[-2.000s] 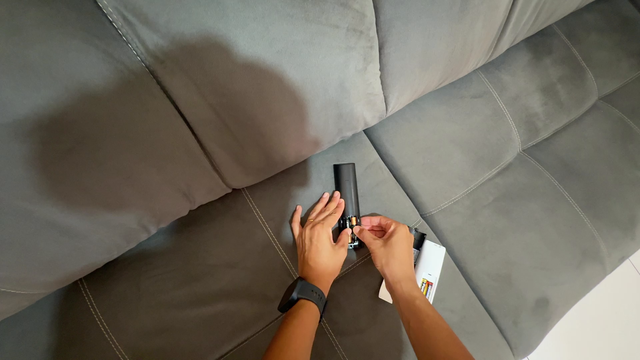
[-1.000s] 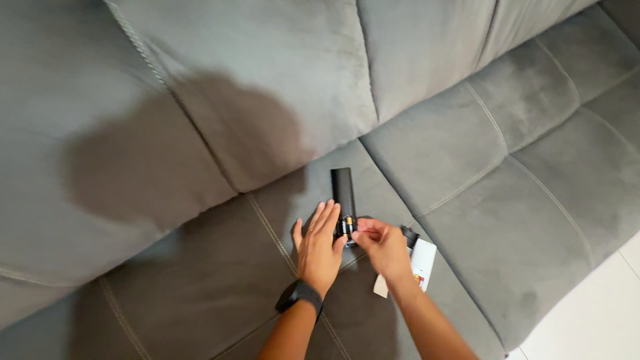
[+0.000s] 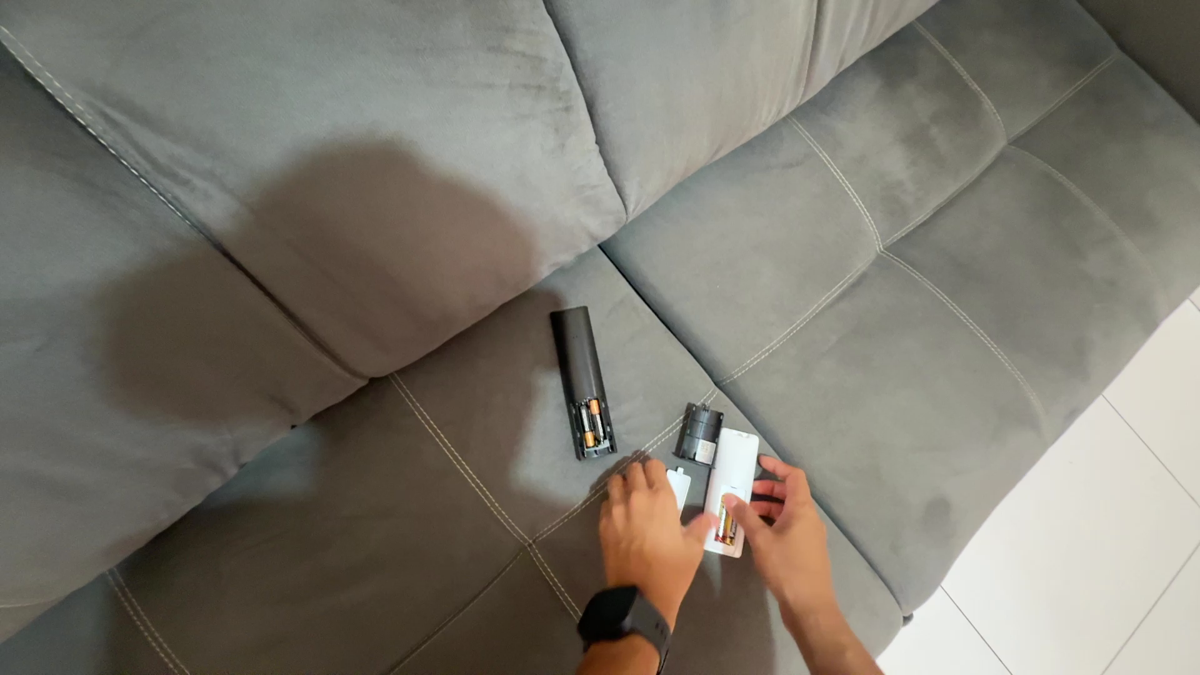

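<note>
A white remote control [image 3: 734, 469] lies back up on the sofa seat, its battery bay showing batteries [image 3: 727, 521]. My right hand [image 3: 783, 534] holds its right side, thumb at the bay. With a black watch at the wrist, my left hand [image 3: 652, 534] has its thumb at the remote's lower left edge and its fingers near a small white battery cover [image 3: 679, 486], which it partly hides. Farther up, a black remote control [image 3: 579, 361] rests back up with two batteries [image 3: 590, 422] in its uncovered bay. A black battery cover [image 3: 699, 433] lies beside the white remote's top.
The grey sofa seat [image 3: 450, 553] has stitched seams and a gap between cushions running right of the remotes. The backrest [image 3: 422, 84] rises behind, with a shadow across it. White floor tiles [image 3: 1059, 553] show at the lower right.
Both hands have left the black remote and moved right to the white remote. The black remote's battery bay is now uncovered by fingers, with both batteries in view.
</note>
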